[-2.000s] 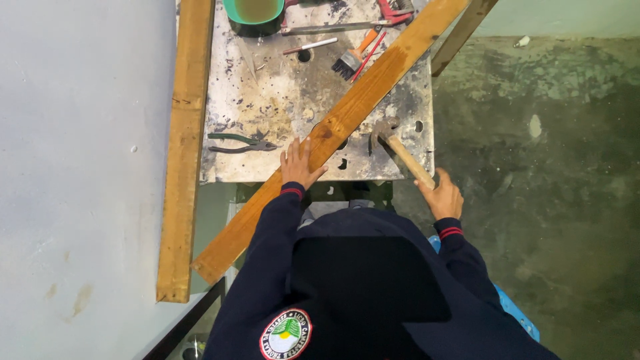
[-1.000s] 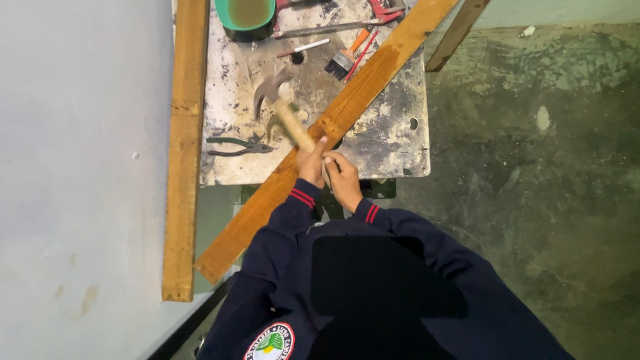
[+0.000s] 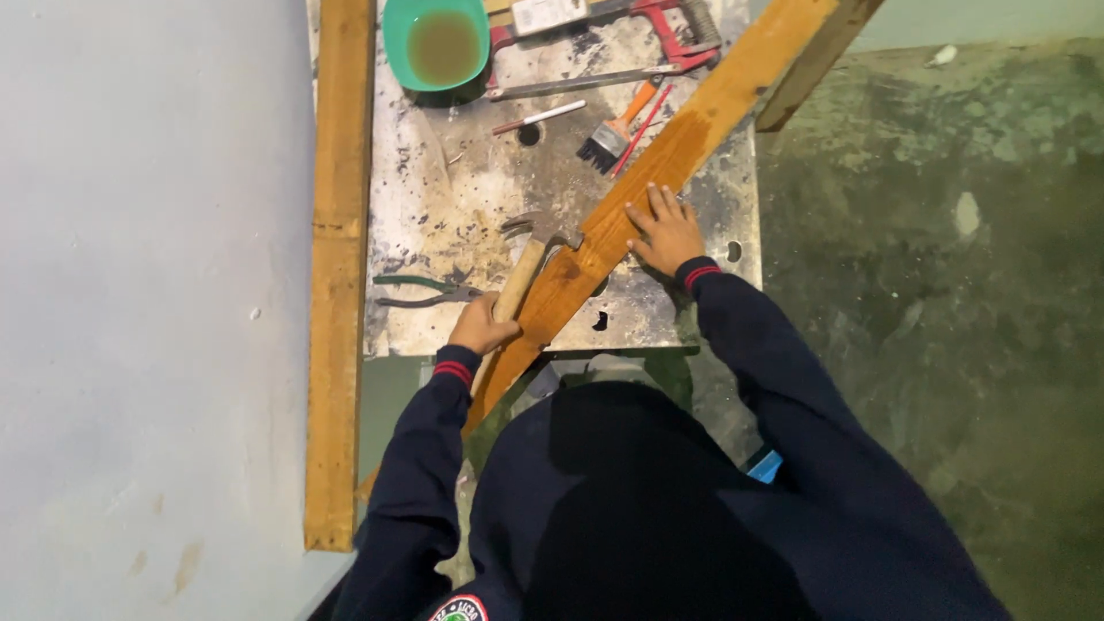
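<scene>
A wooden plank [image 3: 621, 216] lies slantwise across the worn work table [image 3: 431, 332], its near end reaching past the table's edge. My left hand [image 3: 485, 324] grips the wooden handle of a claw hammer [image 3: 520, 283]; the steel head is up against the plank's left edge or just beside it. On the plank's upper face rests my right hand [image 3: 670, 228], palm down with the fingers spread. Combination pliers [image 3: 431, 291] with green and dark handles lie left of the hammer, close to my left hand, which partly covers their near part.
Behind are a green bowl [image 3: 438, 43] of brownish liquid, a red hacksaw [image 3: 604, 79], a paintbrush [image 3: 614, 134], a red pencil-like stick [image 3: 642, 134] and a pen [image 3: 540, 117]. Another plank [image 3: 336, 259] stands by the left wall; a wooden piece [image 3: 811, 73] slants at the upper right.
The hammer has passed from my right hand to my left hand. My right hand has moved onto the plank, to the right of the hammer; two seconds ago my left hand rested on the plank.
</scene>
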